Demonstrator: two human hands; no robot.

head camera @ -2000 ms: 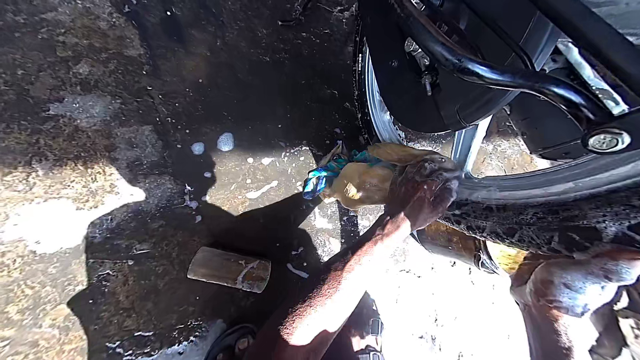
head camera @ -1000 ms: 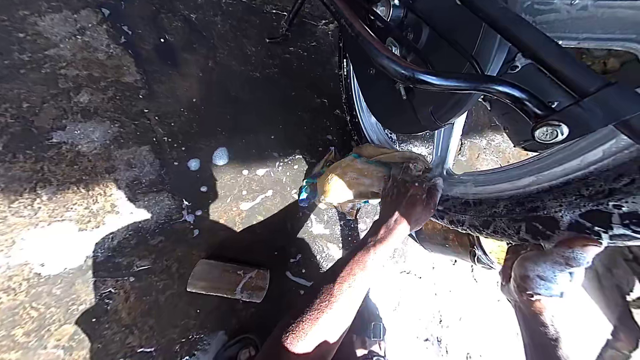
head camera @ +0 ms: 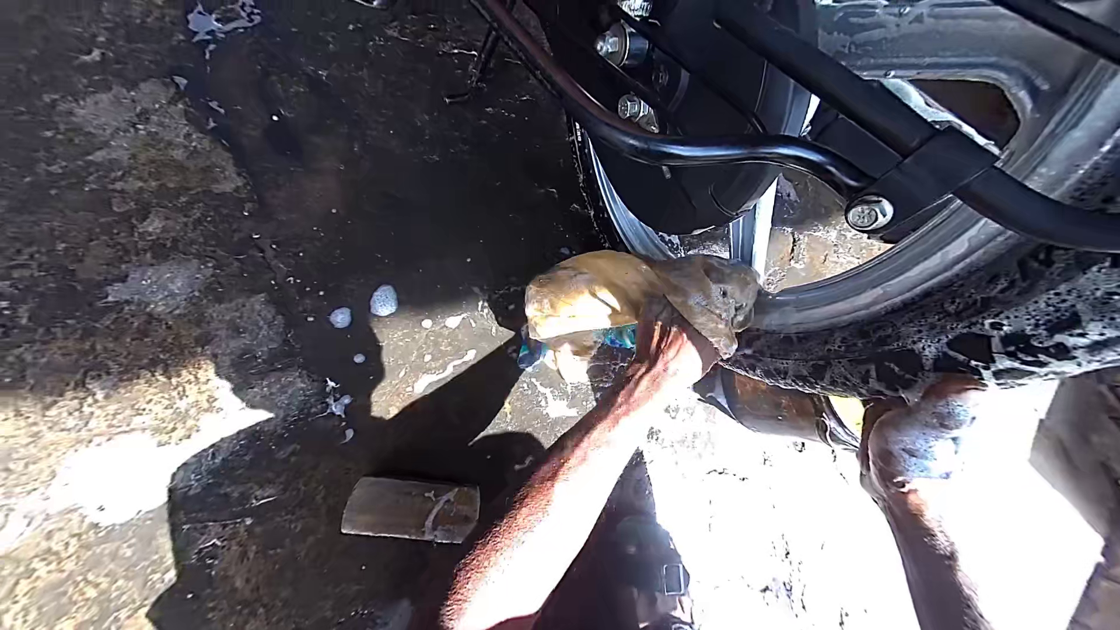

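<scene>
My left hand [head camera: 678,337] is closed around a wet yellowish cloth [head camera: 595,289] with some blue-green material under it. The cloth lies against the lower left edge of a motorcycle wheel's grey rim [head camera: 840,302], beside a spoke. My right hand [head camera: 927,429], covered in suds, is curled against the underside of the soapy black tyre [head camera: 1041,324]; its fingertips are partly hidden there. Black tubing [head camera: 735,150] and a dark hub cover [head camera: 700,184] sit above my left hand.
A flat, worn block [head camera: 409,509] lies on the wet, foam-spotted ground [head camera: 289,350] at lower left. A brownish cylindrical object [head camera: 774,404] lies under the tyre between my hands. A buckled sandal [head camera: 672,579] shows at the bottom, and bolts protrude from the motorcycle frame.
The cloth in my left hand has changed shape and now bunches over the blue-green material, which showed more at its left end before. My right hand stays at the tyre. The view has shifted slightly.
</scene>
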